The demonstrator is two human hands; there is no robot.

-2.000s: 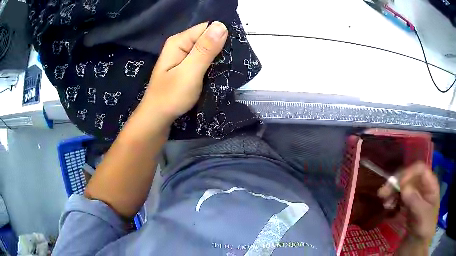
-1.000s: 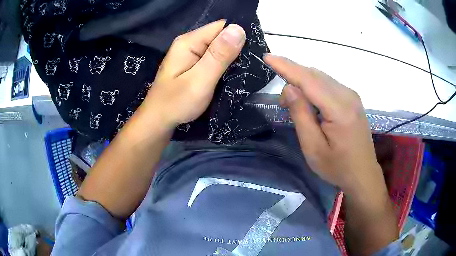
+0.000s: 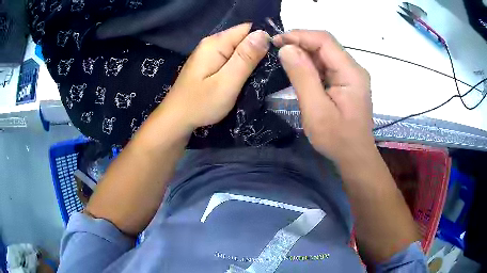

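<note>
The black fabric with white cartoon outlines (image 3: 123, 99) lies over the table's front edge, with a plain dark part at the top. My left hand (image 3: 216, 82) pinches its edge between thumb and fingers. My right hand (image 3: 334, 93) is beside it, thumb and index finger closed at the same edge. A small thin object (image 3: 272, 23) shows just above the fingertips. It is blurred, and I cannot tell whether it is a tool tip or what exactly the right fingers hold.
Red-handled snips (image 3: 427, 26) lie at the table's upper right, near black cords (image 3: 455, 81). A ruler-like strip (image 3: 422, 127) runs along the front edge. A red basket (image 3: 439, 184) is below right, a blue basket (image 3: 65, 173) below left.
My right hand came from the red basket with a thin object up to the fabric, and its fingertips now meet my left hand's. My left hand keeps its pinch, shifted slightly right.
</note>
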